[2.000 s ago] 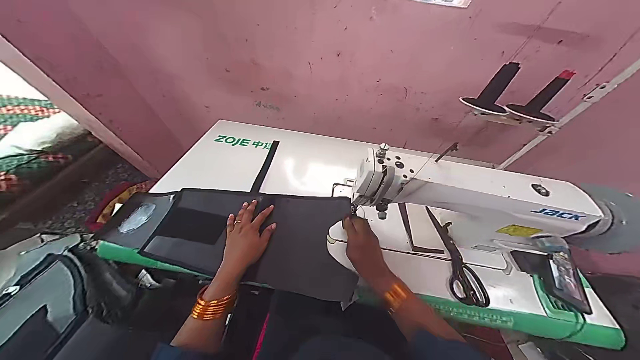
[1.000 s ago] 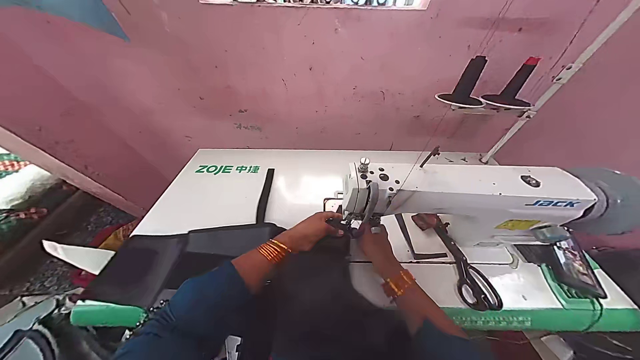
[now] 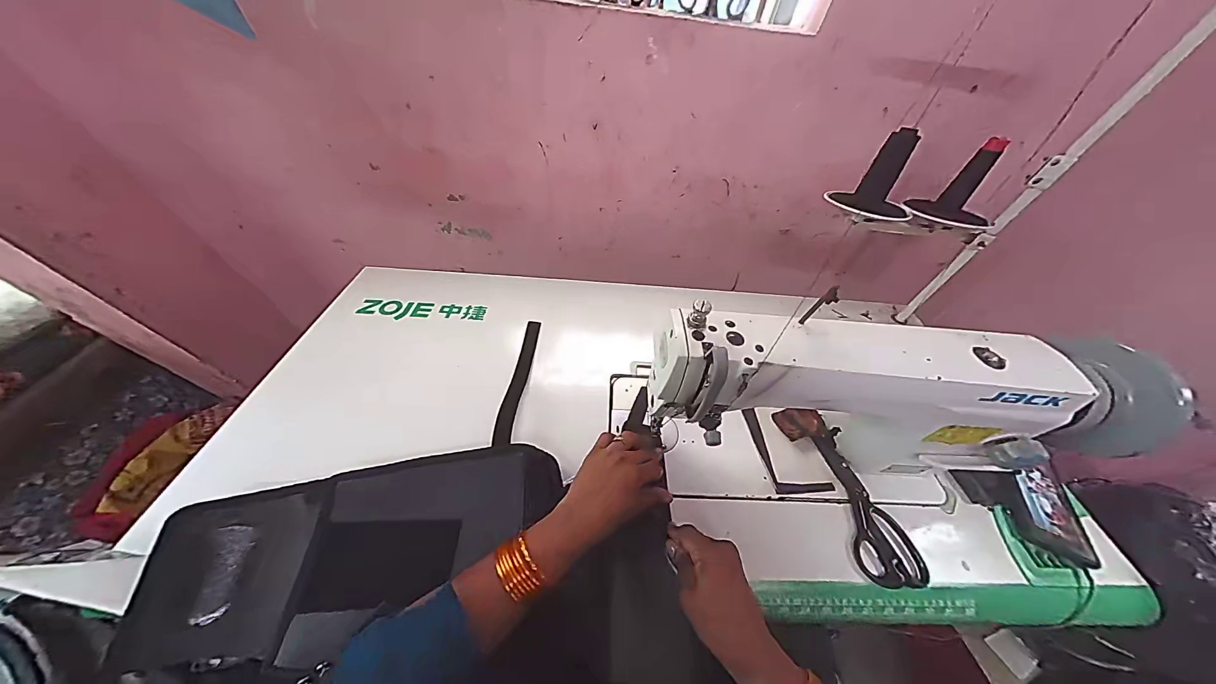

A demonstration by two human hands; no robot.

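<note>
A black fabric piece (image 3: 408, 541) with a bound edge and a clear patch lies over the front of the table and hangs toward me. Its right edge runs up to the needle area of a white Jack sewing machine (image 3: 883, 380). My left hand (image 3: 622, 480) presses on the fabric just in front of the presser foot, fingers bent. Lower along the same edge, my right hand (image 3: 708, 579) pinches the fabric, with a small shiny metal object by its fingers that I cannot make out.
Black-handled scissors (image 3: 883, 541) lie right of my hands, near a bent black strip (image 3: 774, 465). Another black strip (image 3: 518, 385) rests on the white table (image 3: 427, 366). A phone (image 3: 1054, 513) sits at the right; two thread cones (image 3: 888, 176) stand behind the machine.
My left hand has left the needle area for the fabric just in front of it. My right hand has come down toward me along the fabric edge.
</note>
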